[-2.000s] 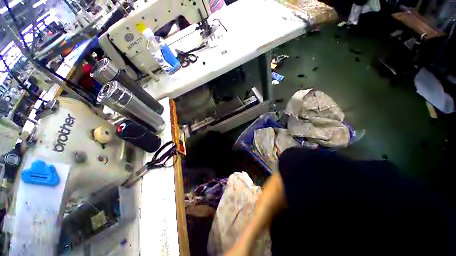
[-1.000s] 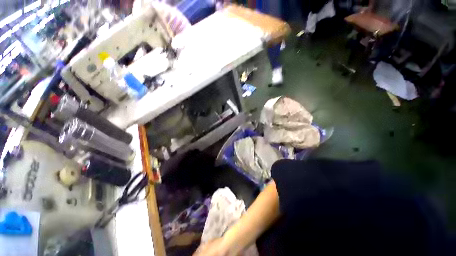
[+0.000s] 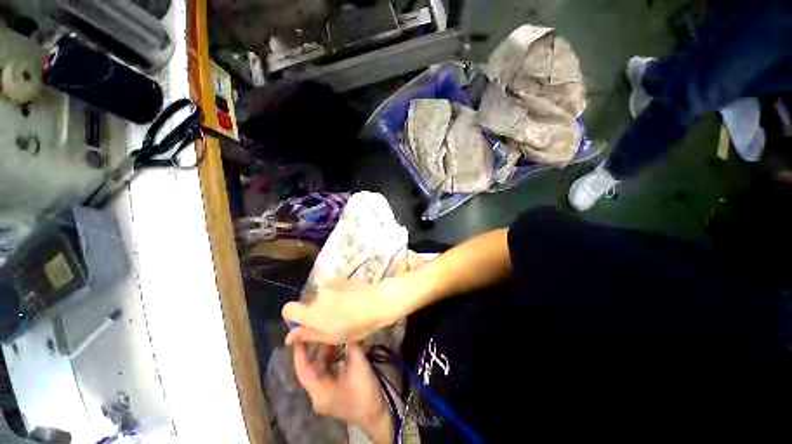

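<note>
My right hand [image 3: 347, 310] is above my lap beside the table, fingers bent and pinched, with a small bit of blue [image 3: 292, 327] at the fingertips, perhaps snips. My left hand [image 3: 340, 388] is just below it in the picture, fingers curled and close to the right fingertips; whether it holds anything is unclear. Pale printed fabric [image 3: 358, 238] lies bunched in my lap, under and beyond my right hand. A thin thread runs near the right fingertips.
The white table [image 3: 178, 286] has black-handled scissors [image 3: 172, 139], a white pen [image 3: 97, 331] and a black cylinder [image 3: 102, 80]. A blue bin [image 3: 438, 80] of beige fabric stands on the floor. Another person's legs and white shoe [image 3: 594, 188] are at the upper right.
The view has swung down towards my lap. My right hand has come fully into view, and my left hand has appeared beside it. A person's legs now show near the bin.
</note>
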